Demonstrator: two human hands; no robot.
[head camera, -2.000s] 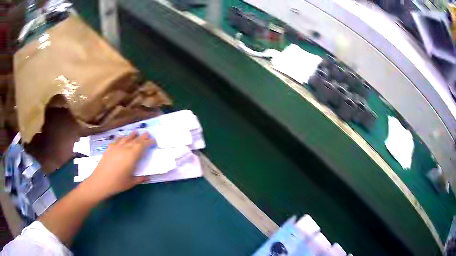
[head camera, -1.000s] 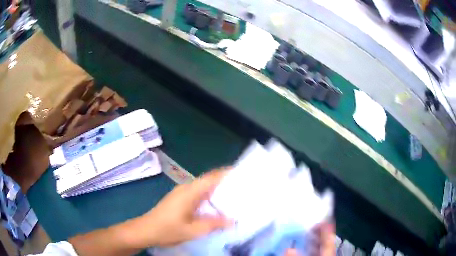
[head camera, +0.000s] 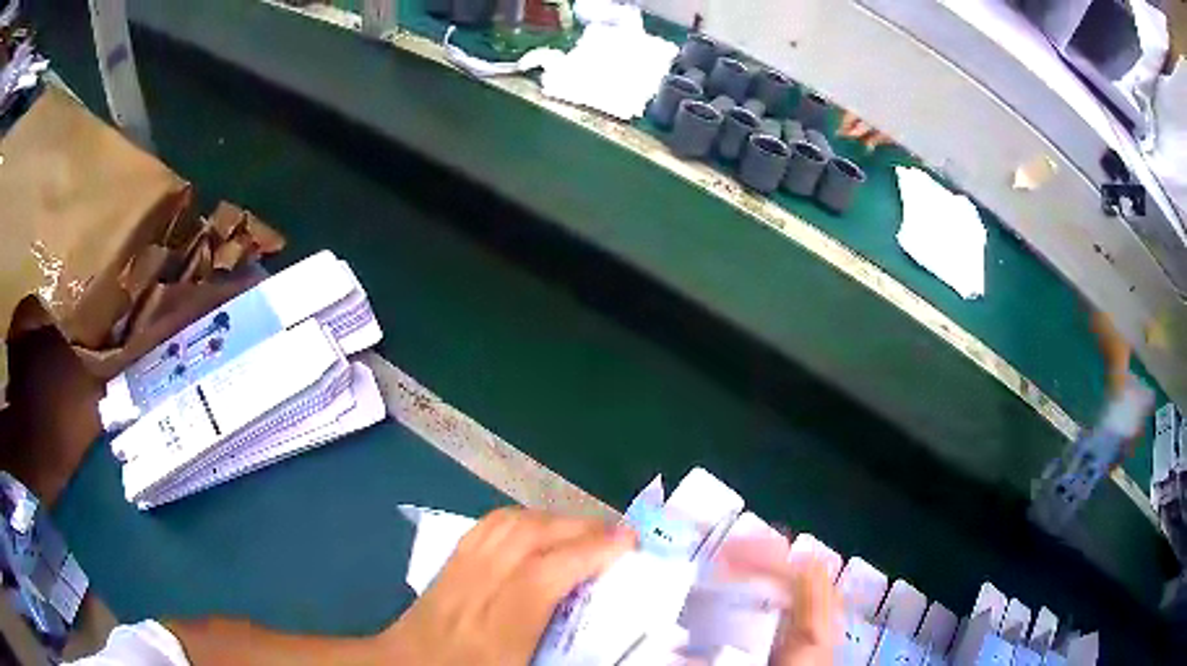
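My left hand is shut on a white and light-blue carton at the bottom centre. My right hand is blurred and partly cut off by the lower edge; its fingers touch the carton's right side. A fanned stack of flat cartons lies at the left on the green work surface. Erected cartons with raised white flaps stand in a row at the lower right.
A torn brown paper package is at the left. The dark green channel runs diagonally beyond the pale strip. Grey cylinders and white sheets lie on the far side. Another person's hand is at the right.
My left hand has left the flat stack and moved right with cartons. Since one second ago, the held cartons have moved down beside the row, and more of the row shows.
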